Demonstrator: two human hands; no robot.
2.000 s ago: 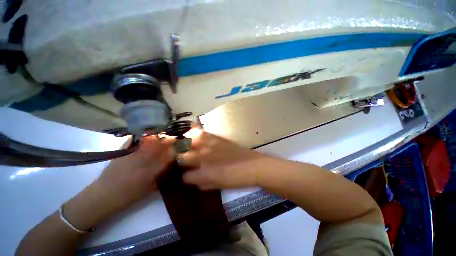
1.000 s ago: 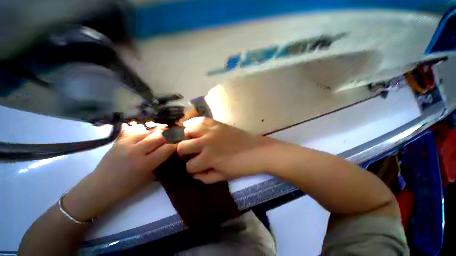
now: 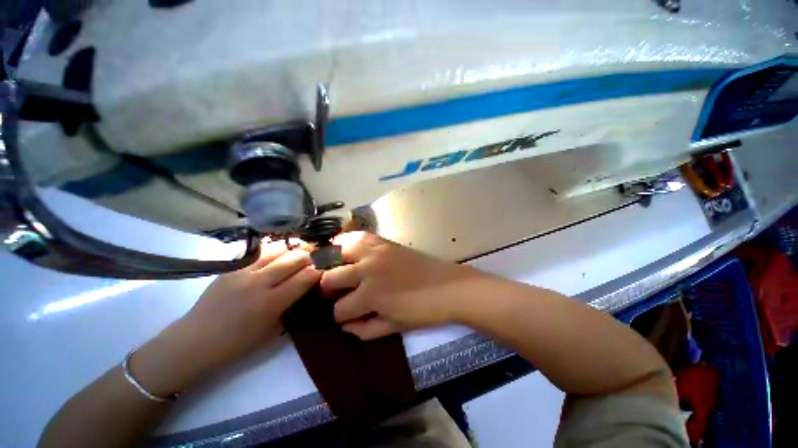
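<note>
A dark brown fabric band [image 3: 354, 363] runs from under the machine's needle area over the table's front edge towards my lap. A small grey patch [image 3: 326, 257] shows between my fingertips. My left hand [image 3: 254, 302] lies on the band's left side, fingertips in the bright lamp light. My right hand [image 3: 381, 284] holds the band's right side, its fingers curled on the fabric. The white sewing machine head [image 3: 490, 114] with a blue stripe stands above both hands. The presser foot and needle are hidden or lost in glare.
The tension knob [image 3: 273, 203] and curved metal guard [image 3: 114, 254] are close above my left hand. Orange-handled scissors [image 3: 710, 175] lie at the table's right. A blue basket [image 3: 731, 350] with brown and red items stands at right. The table's ruler-marked edge [image 3: 455, 354] crosses in front.
The camera view has shifted and become sharper than one second ago. Both hands remain at the needle area. The band's visible lower part lies slightly differently, and more grey shows behind the fingertips than two seconds ago.
</note>
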